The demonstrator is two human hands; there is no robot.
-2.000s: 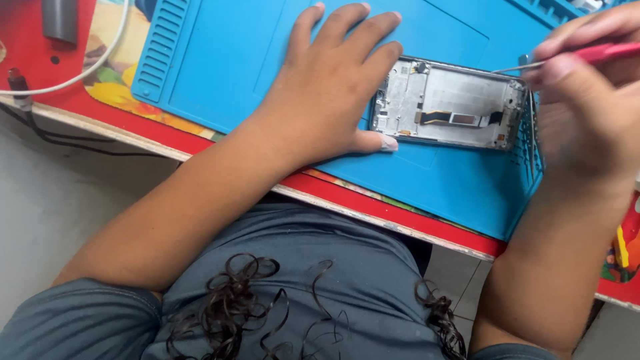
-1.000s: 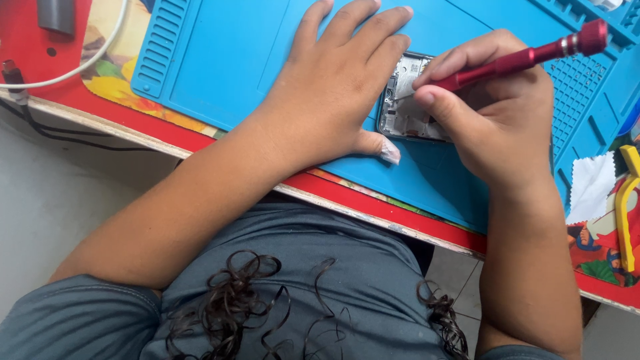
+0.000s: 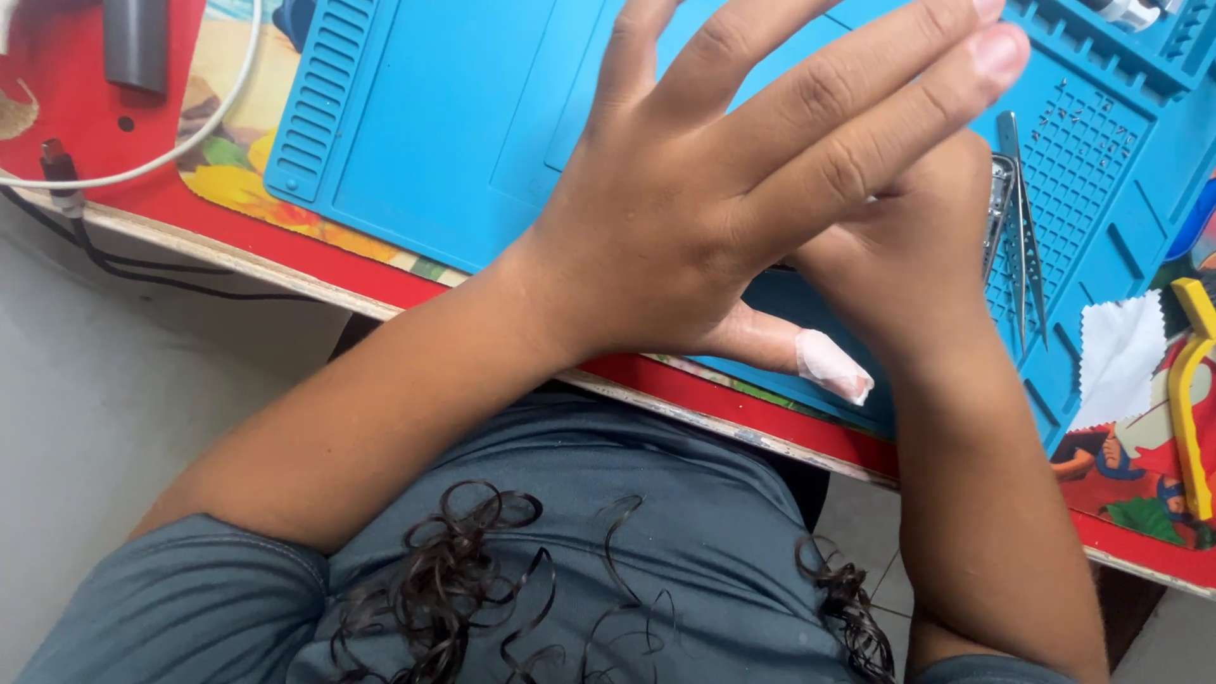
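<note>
My left hand is raised over the blue silicone repair mat, its fingers spread and a white wrap around the thumb tip. Partly beneath it is my right hand, whose fingers are mostly hidden, so what it holds cannot be seen. The opened phone frame shows only as a narrow metal edge to the right of my right hand; the rest of it is covered by my hands. Metal tweezers lie beside that edge. The red screwdriver is not visible.
Small screws sit on the mat's gridded section. A white cloth and a yellow plastic piece lie at the right. At the left are a grey object, a white cable and a black cable plug by the table edge.
My left hand has moved right and now overlaps my right hand, hiding most of the phone frame. The red screwdriver, in my right hand one second ago, is out of sight.
</note>
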